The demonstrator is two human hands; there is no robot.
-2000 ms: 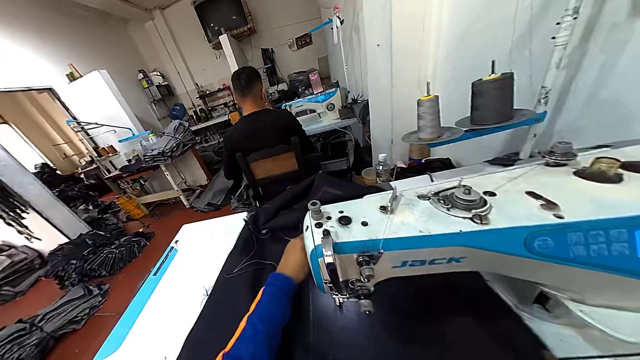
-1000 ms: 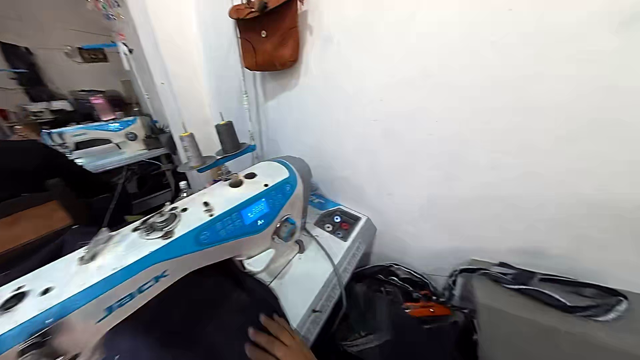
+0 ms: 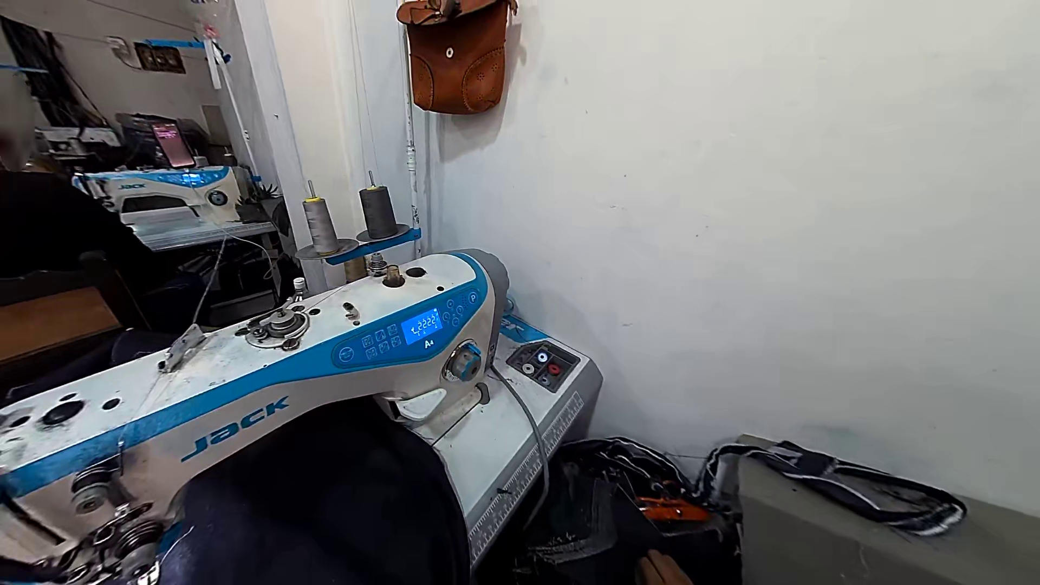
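Observation:
A white and blue Jack sewing machine [image 3: 244, 390] fills the left and middle. Dark fabric [image 3: 325, 496] lies bunched beneath its arm and over the front of the table. At the bottom edge, right of the machine table, only part of my right hand [image 3: 662, 569] shows, at a pile of dark cloth pieces [image 3: 593, 512]. What its fingers do is cut off by the frame. An orange-handled tool [image 3: 673, 509] lies on that pile just above the hand. My left hand is out of view.
A grey ledge [image 3: 845, 536] at the right carries a dark strip with white edges [image 3: 861, 487]. Thread cones [image 3: 321, 226] stand behind the machine. A brown leather bag [image 3: 457, 69] hangs on the wall. A person in black [image 3: 57, 219] sits at the far left near another sewing machine [image 3: 162, 187].
The view has swung right. My right hand has moved from the dark fabric beside the machine table to the cloth pile on the right.

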